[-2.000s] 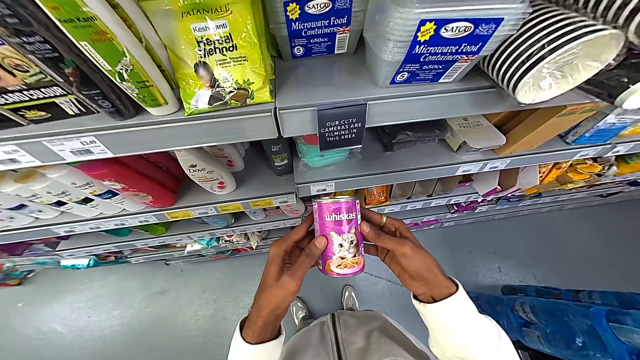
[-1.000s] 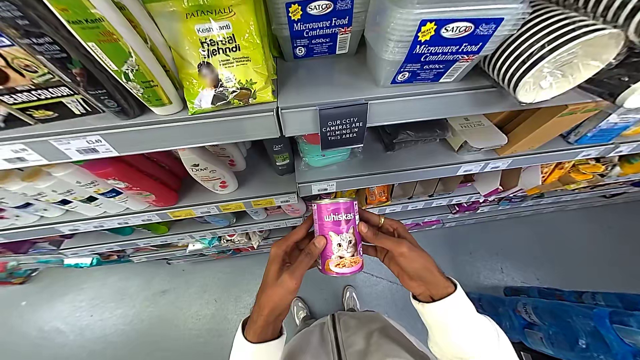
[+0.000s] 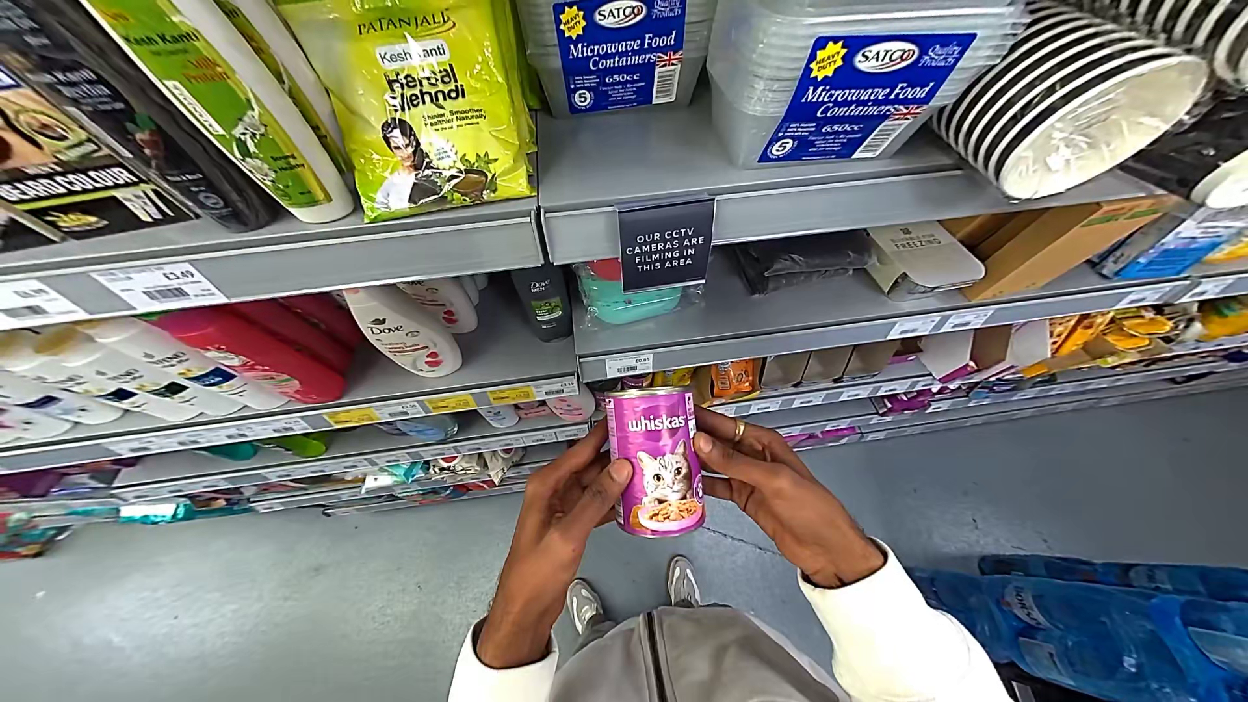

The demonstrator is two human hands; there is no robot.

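Note:
A purple Whiskas cat food can [image 3: 659,463] is held upright between both hands, its cat picture facing me. My left hand [image 3: 570,497] grips the can's left side, the thumb on the front. Against the right side lies my right hand [image 3: 780,487], with a ring on one finger and the thumb near the front edge. The can's back and the fingertips behind it are hidden. Just beyond the can is the front edge of a grey shelf [image 3: 721,341].
Higher shelves bear plastic food containers [image 3: 868,78], striped paper bowls [image 3: 1082,107] and a green henna packet [image 3: 439,107]. Dove bottles [image 3: 405,331] lie at the left. Blue plastic-wrapped bottles [image 3: 1082,624] stand on the floor [image 3: 322,604] at the lower right.

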